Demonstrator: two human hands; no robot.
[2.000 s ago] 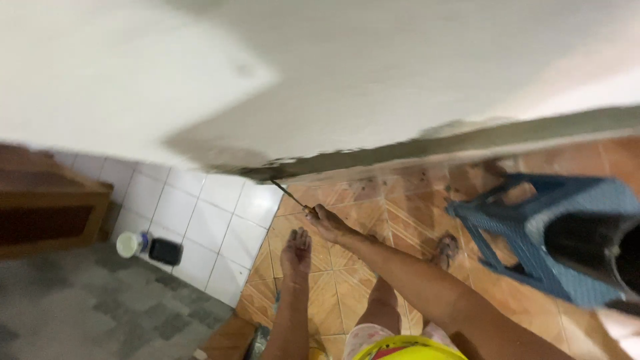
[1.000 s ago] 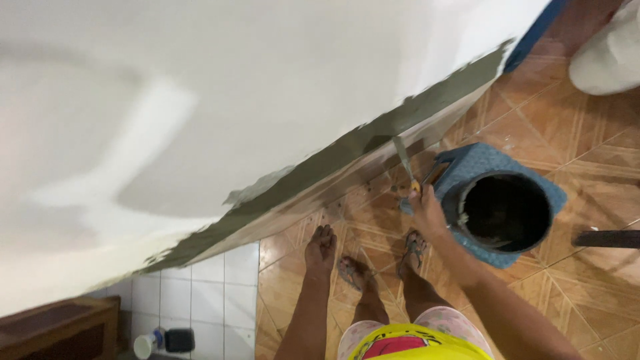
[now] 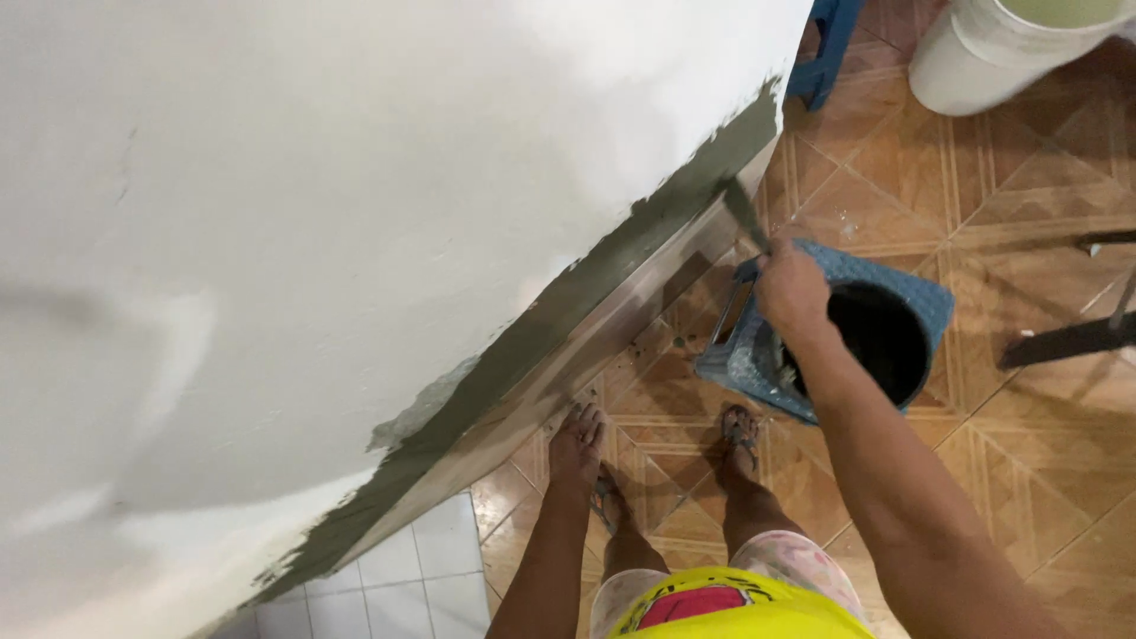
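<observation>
My right hand [image 3: 792, 288] grips a putty knife [image 3: 745, 217], its blade against the band of wet grey plaster [image 3: 568, 311] along the lower part of the white wall [image 3: 311, 222]. The plaster has a ragged upper edge and a straighter lower one. Below and beside that hand, a black bucket [image 3: 887, 346] rests on a blue plastic stool [image 3: 927, 297]; my forearm covers part of it. My left hand [image 3: 578, 439] holds nothing, its fingers slightly apart, near the base of the wall above my left foot.
A white bucket [image 3: 967, 67] and a blue plastic leg [image 3: 830, 53] are at the upper right. Dark metal legs [image 3: 1069, 342] reach in from the right edge. Brown patterned tiles [image 3: 1021, 461] cover the floor, with white tiles [image 3: 399, 577] at lower left.
The putty knife in my right hand has moved along the plaster band to its upper right part. The view has shifted to the right, bringing the white bucket fully beside the stool area.
</observation>
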